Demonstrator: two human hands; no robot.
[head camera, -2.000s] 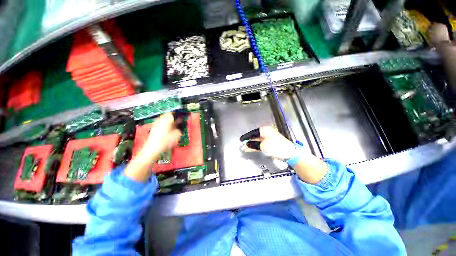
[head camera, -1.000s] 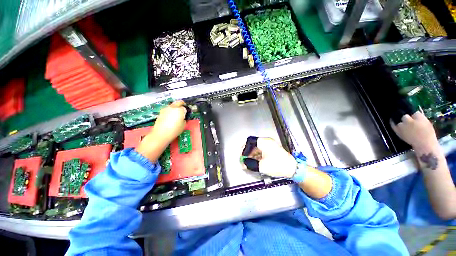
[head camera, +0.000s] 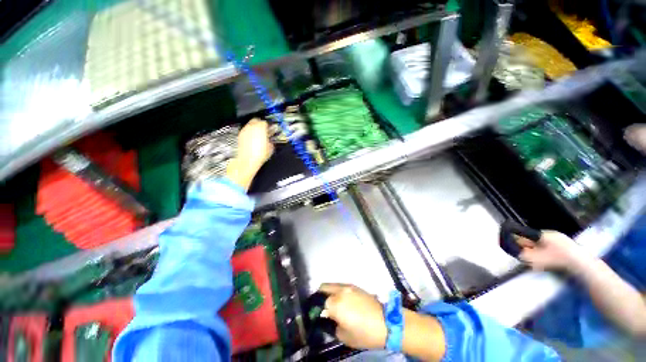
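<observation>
My left hand (head camera: 253, 147) reaches over the bins, at the border of the silver parts (head camera: 210, 152) and the beige parts (head camera: 292, 121). It is blurred, and its fingertips and anything in them cannot be made out. My right hand (head camera: 348, 314), with black finger cots and a light blue wrist band, is curled at the right edge of the nearest carrier fixture (head camera: 283, 272). Whether it holds a small part is unclear. A red foam sheet (head camera: 248, 332) lies in that fixture with a small green daughter board (head camera: 247, 292) on it. My left sleeve hides part of the fixture.
Green parts (head camera: 345, 124) fill the right bin. A blue coiled cord (head camera: 287, 129) hangs across the bins. Red sheets (head camera: 88, 194) are stacked at left. Two more fixtures with red sheets lie at lower left. Another person's hand (head camera: 545, 249) is at right, near a fixture with a green board (head camera: 556, 159).
My left hand has moved from the fixture up to the bins. My right hand has moved left and down beside the fixture edge. The view has shifted, and the other person's hand is lower left.
</observation>
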